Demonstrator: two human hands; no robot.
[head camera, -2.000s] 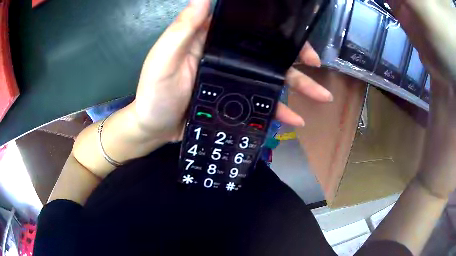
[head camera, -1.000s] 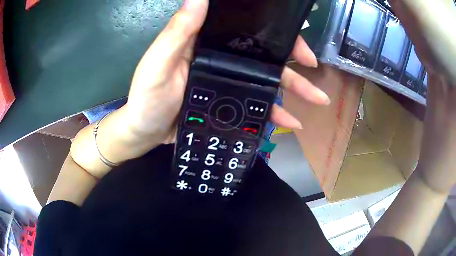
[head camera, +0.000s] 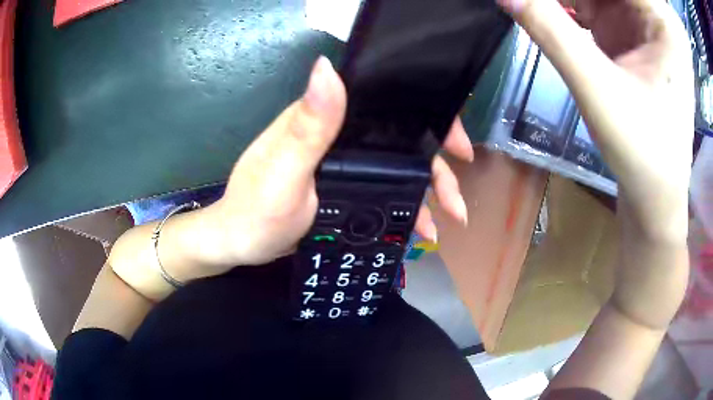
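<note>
A black flip phone (head camera: 360, 226) is open above my lap, its white number keys facing me and its dark screen half reaching up to the top edge. My left hand (head camera: 274, 172) holds it around the hinge, thumb on the left side and fingers showing on the right. My right hand (head camera: 618, 86) is at the upper right, its fingertips at the top right corner of the screen half; whether it grips anything there is hidden. A clear blister tray of lenses (head camera: 547, 141) lies at the right, partly behind my right forearm.
The dark green worktop (head camera: 141, 101) spans the left and top. Red foam pieces (head camera: 9, 117) lie at its left edge and top left. A white piece (head camera: 330, 16) lies at the top behind the phone. An open cardboard box (head camera: 563, 266) is below the bench at right.
The phone has moved lower and its screen half shows more. My left thumb has come down into view. My right hand has moved left to the screen's top corner. The white piece has appeared.
</note>
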